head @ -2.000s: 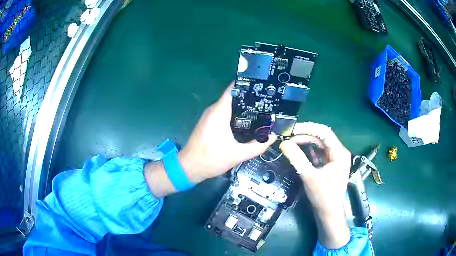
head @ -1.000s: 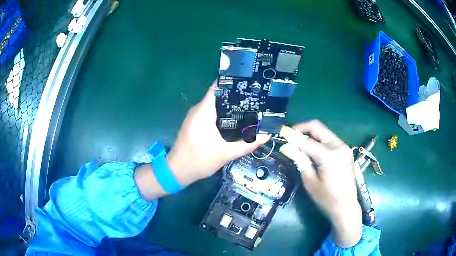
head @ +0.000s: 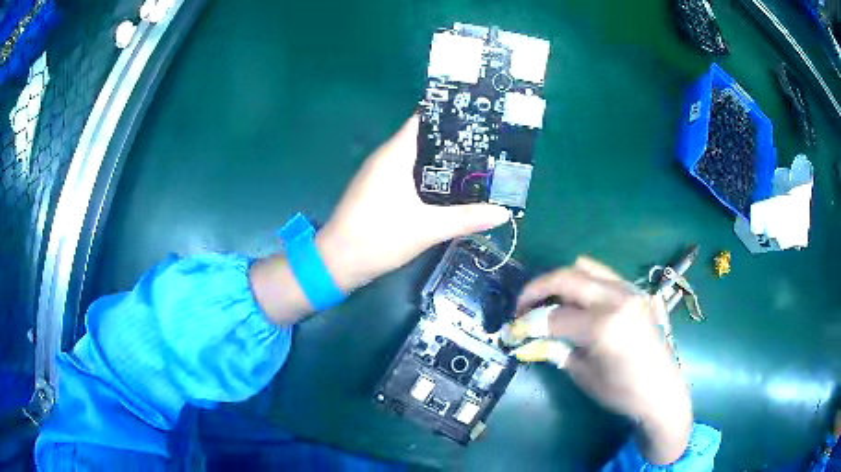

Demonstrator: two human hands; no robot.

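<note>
My left hand (head: 383,203), with a light-blue wrist strap (head: 312,264), holds the black circuit board (head: 479,124) upright above the bench by its lower edge. A thin white lead (head: 513,241) loops from the board's lower edge down toward the open black housing (head: 443,378), which lies on the green surface below. My right hand (head: 599,336) has pale yellow finger covers. Its thumb and fingertips are close together at the housing's right side, near its middle. Whether they hold a small part cannot be told.
A blue bin (head: 728,138) of small dark parts stands at the right, with a white container (head: 779,217) at its lower corner. A small yellow-orange piece (head: 722,264) and a silver blow gun (head: 678,284) lie below it. A metal rail (head: 88,184) curves along the left.
My left hand has raised the board away from the housing. My right hand has left the board's lower edge and moved down to the housing. More of the white lead shows.
</note>
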